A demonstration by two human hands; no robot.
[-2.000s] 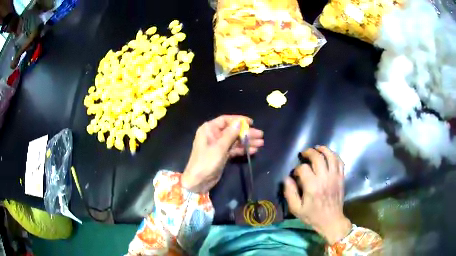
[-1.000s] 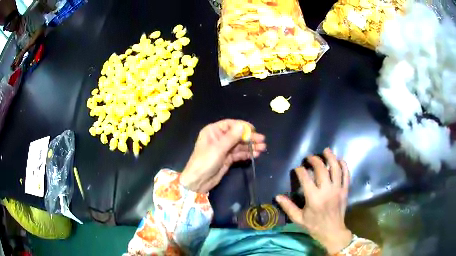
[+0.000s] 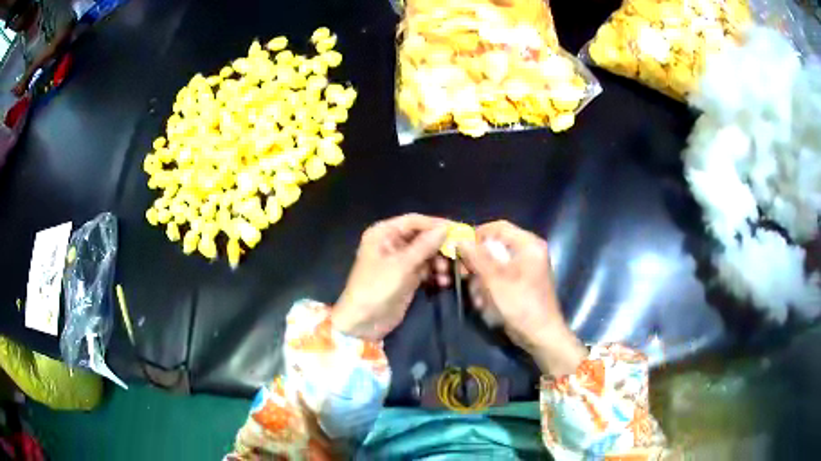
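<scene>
A small yellow fabric shell (image 3: 458, 239) is pinched between the fingertips of both hands, at the tip of a thin dark shaft. My left hand (image 3: 389, 270) holds it from the left. My right hand (image 3: 519, 281) holds it from the right, with a white tuft of filling (image 3: 497, 251) by its fingers. The thin tool (image 3: 465, 389) stands up from the table edge by the lap, with yellow-gold loops at its base. Its tip is hidden by the shell and fingers.
A wide pile of plump yellow pieces (image 3: 243, 144) lies at left. A clear bag of yellow shells (image 3: 486, 67) is at top centre, a second bag (image 3: 666, 40) top right. White fibrefill (image 3: 761, 171) lies at right. A white slip (image 3: 48, 277) and crumpled clear bag (image 3: 88, 293) lie at far left.
My right hand has moved up and left from the table to meet my left hand at the shell. The loose pale shell that lay below the centre bag is gone from its spot.
</scene>
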